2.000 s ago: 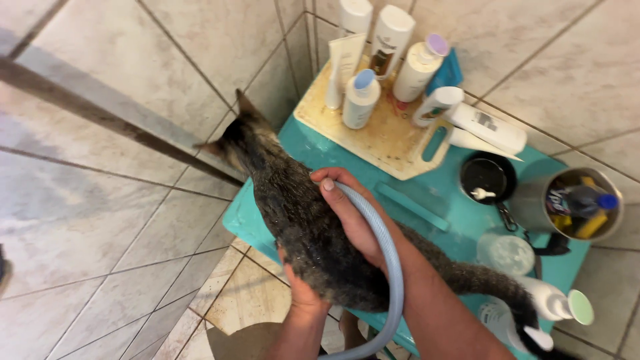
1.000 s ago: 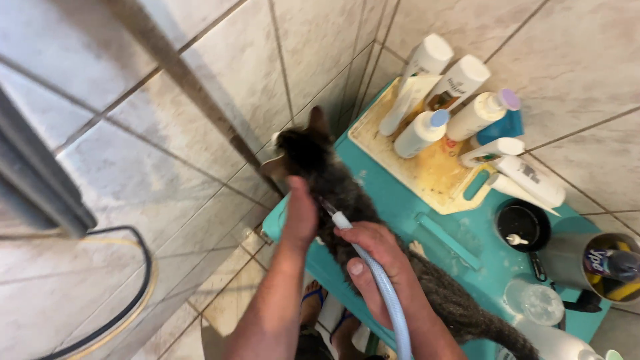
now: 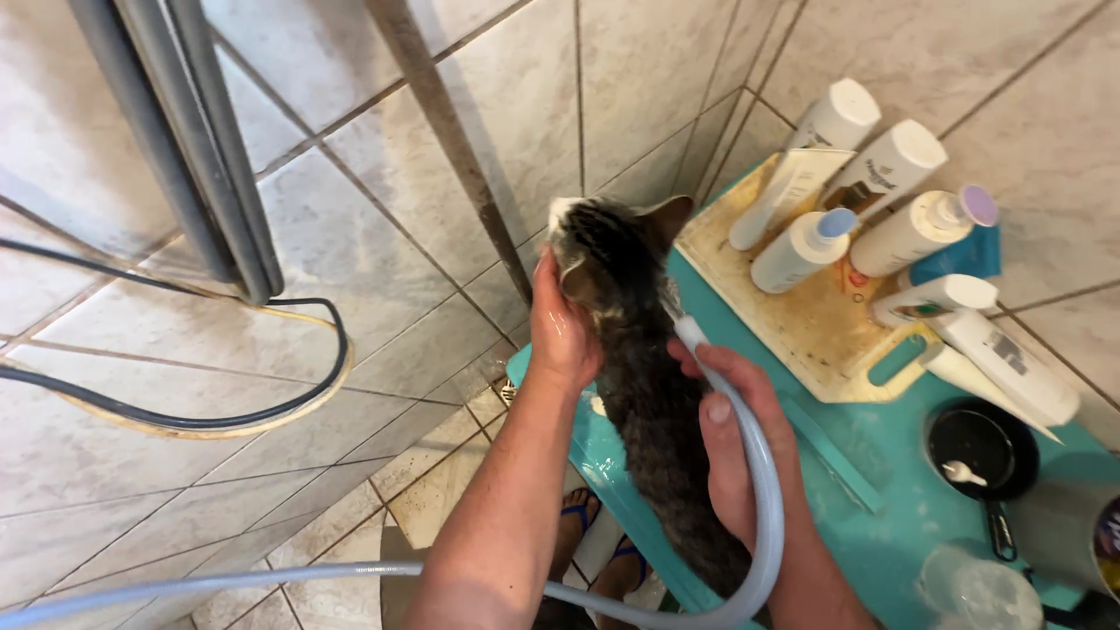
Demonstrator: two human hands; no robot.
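Observation:
A wet tabby cat point(image 3: 652, 402) stands on a teal table point(image 3: 831, 437), its head toward the tiled wall. My left hand point(image 3: 564, 332) rests against the side of the cat's head and neck, fingers extended. In my right hand point(image 3: 735, 420) is a light blue hose point(image 3: 759, 464), its end close to the cat's neck, with water coming out. The hose loops down below my right hand and runs off to the left behind my left forearm. The cat's face is mostly hidden, and its hindquarters are partly covered by my right hand and the hose.
A stained cutting board point(image 3: 787, 324) holds several bottles and a tube. A small black pan point(image 3: 982, 448), a clear plastic container point(image 3: 980, 591) and a metal pot point(image 3: 1059, 525) stand at the right. Gray pipes point(image 3: 188, 149) and a looped cable point(image 3: 337, 350) are at the left wall.
My left hand has gone from under the cat's belly to its neck and head. The hose end in my right hand has moved from its back to near its neck. The view has shifted left.

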